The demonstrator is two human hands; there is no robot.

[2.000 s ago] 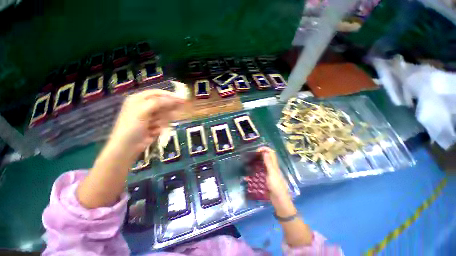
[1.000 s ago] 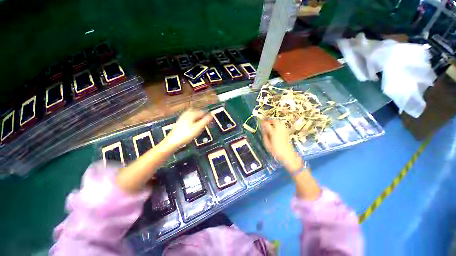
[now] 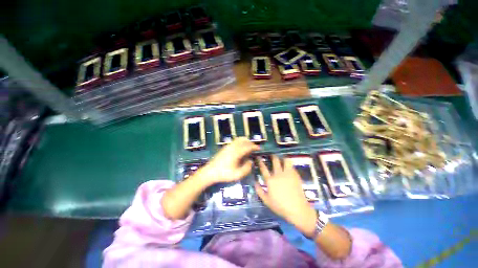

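Observation:
The clear blister tray [image 3: 223,222] lies in front of me. Its back row holds dark-screened phones with cream frames, such as one phone [image 3: 284,129]. Two framed phones [image 3: 336,174] are at the right of the front row; darker phones without visible cream borders, one at the left centre [image 3: 234,194], are on the left. My left hand [image 3: 229,163] and my right hand [image 3: 283,189] meet over a dark phone [image 3: 263,163] in the front row's middle. Fingers cover most of it; whether they grip it or a frame is unclear.
A tall stack of clear trays [image 3: 162,86] with framed phones on top stands back left. More phones, one askew [image 3: 291,55], lie behind the brown board [image 3: 251,89]. A waste tray [image 3: 461,172] holds tangled cream frames [image 3: 403,136] at right. A metal upright [image 3: 395,47] rises behind.
My right hand has moved from the frame pile to the front-row middle of the phone tray. My left hand has come from the back row to meet it. The camera view has shifted.

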